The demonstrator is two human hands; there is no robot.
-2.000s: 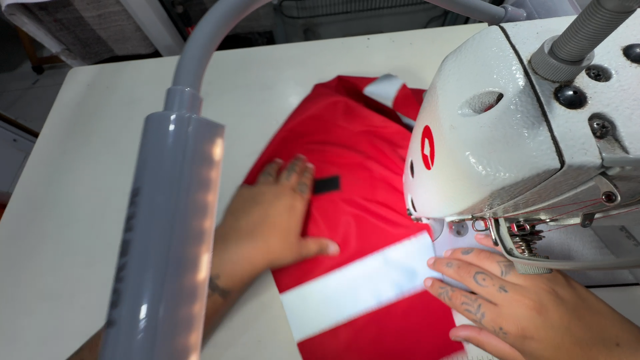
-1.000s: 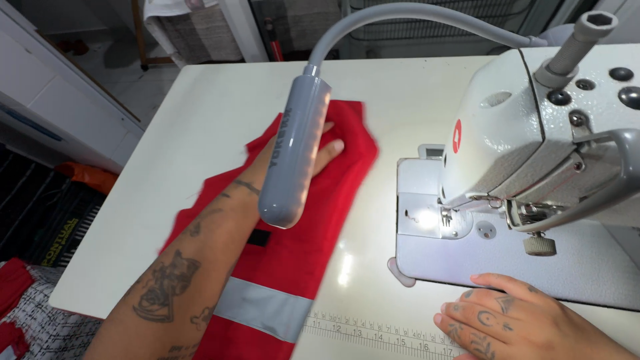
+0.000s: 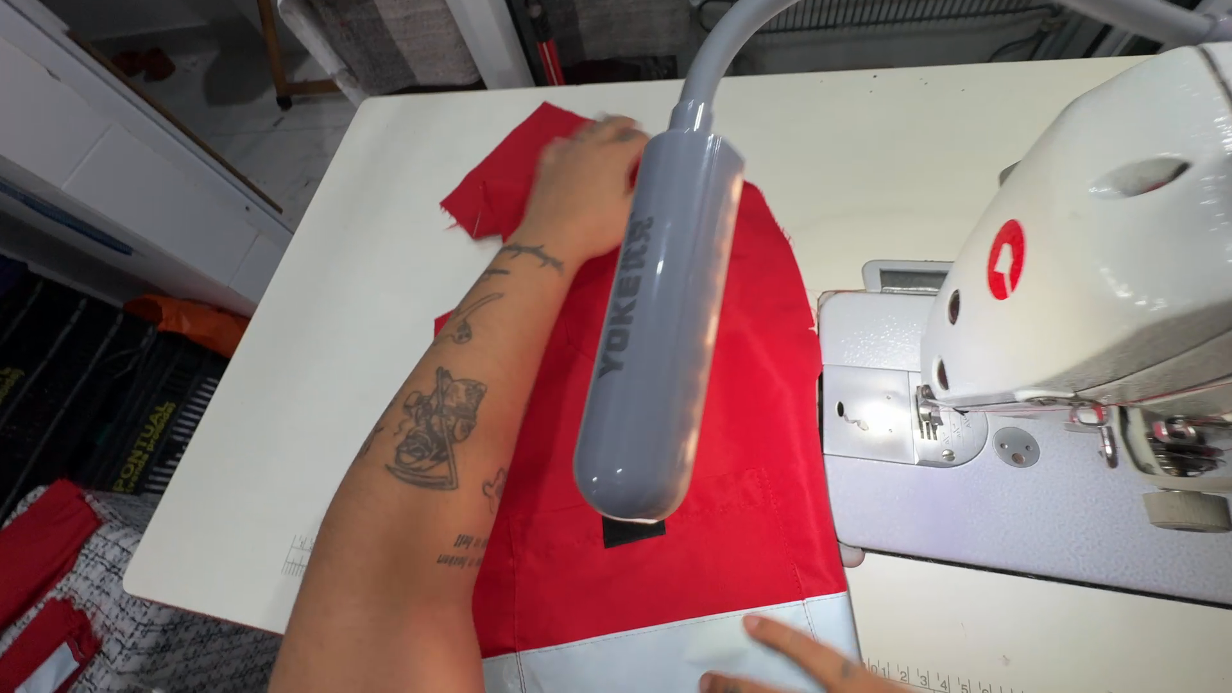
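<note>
Red fabric [image 3: 741, 414] with a pale reflective band [image 3: 616, 659] across its lower part lies on the white table, left of the sewing machine [image 3: 1088, 250]. A small black patch [image 3: 633, 532] shows on the red cloth under the lamp's end. My left hand [image 3: 592, 183] is on the upper part of the cloth, blurred, its fingertips partly behind the lamp; whether it pinches the cloth cannot be told. My right hand [image 3: 789, 659] rests with spread fingers on the pale band at the bottom edge, mostly out of view. The presser foot [image 3: 927, 414] has no cloth under it.
A grey lamp [image 3: 664, 327] on a bent neck hangs over the cloth and hides part of it. The table [image 3: 289, 318] bears a printed ruler [image 3: 924, 679] near its front edge. More red and checked fabric [image 3: 125, 568] lies at the lower left, below the table's edge.
The red cloth was beside the needle area two seconds ago, then moved left from the machine. Since one second ago, my right hand has come onto the pale band. The view has shifted.
</note>
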